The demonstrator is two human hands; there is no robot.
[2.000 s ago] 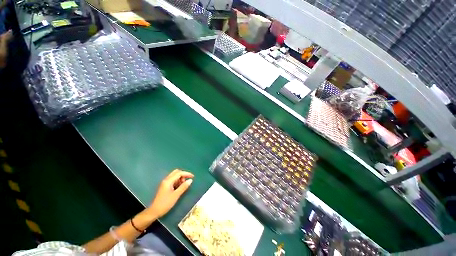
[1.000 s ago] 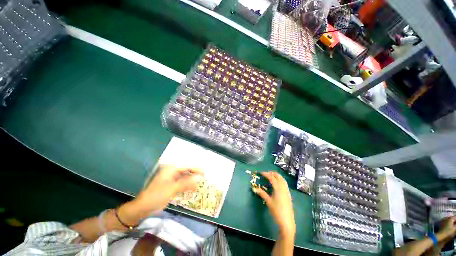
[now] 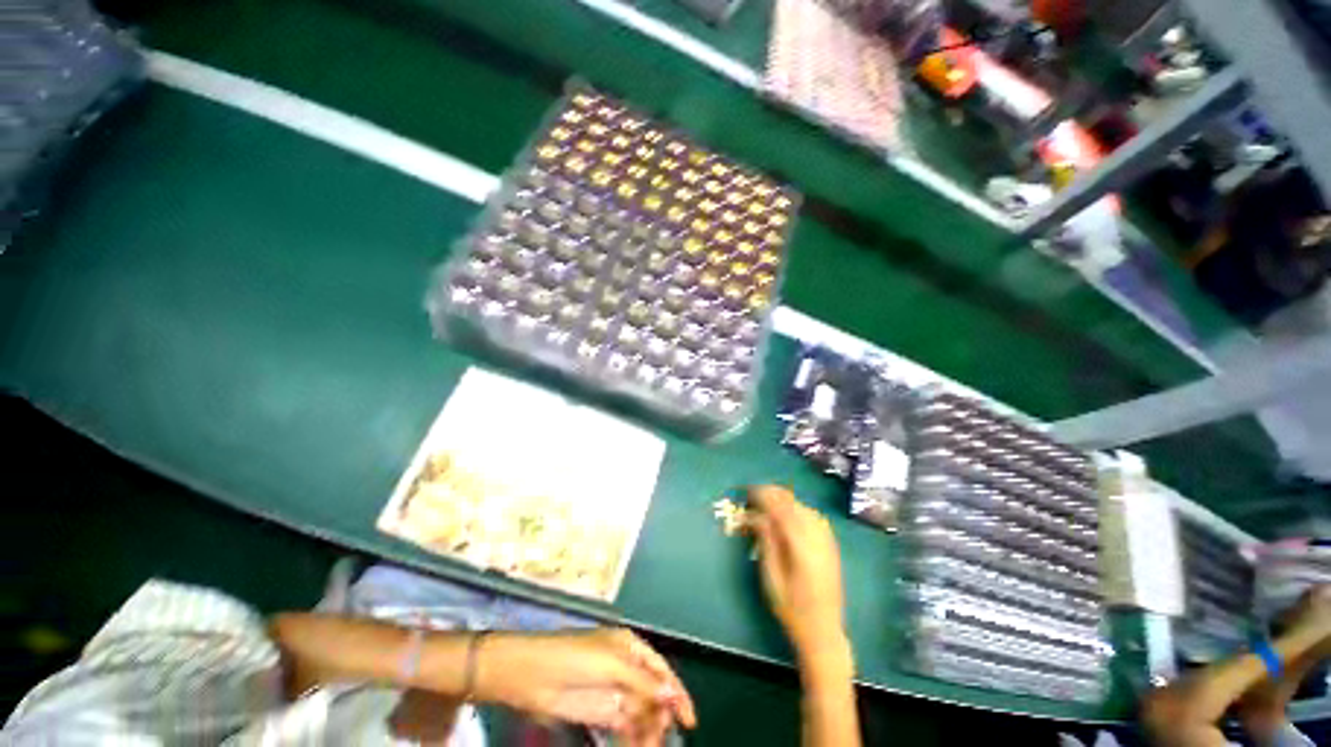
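Note:
A white sheet or shallow tray (image 3: pixel 562 438) lies on the green mat with a heap of pale cream pieces (image 3: pixel 504 528) on its near part. A small loose pile of cream bits (image 3: pixel 731 515) lies on the mat to its right. My right hand (image 3: pixel 793 562) is at this pile, fingers close together and pointing down; whether they pinch a piece is too blurred to tell. My left hand (image 3: pixel 606 683) is low, in front of the bench's near edge, with bent fingers; I cannot tell whether it holds anything. A clear blister tray stack (image 3: pixel 628 248) with gold-topped and silver-purple units stands beyond the sheet.
Dark bags with white labels (image 3: pixel 839 416) lie right of the tray stack. Another blister tray (image 3: pixel 1007 547) is at the right, with a white box (image 3: pixel 1153 547) beyond it. Another person's arms (image 3: pixel 1241 686) show at the right edge. Clear trays (image 3: pixel 51 95) are at the upper left.
My left hand has moved off the cream heap, down and right past the bench edge. My right hand stays by the loose pile, its fingers now closer together. The view has shifted slightly.

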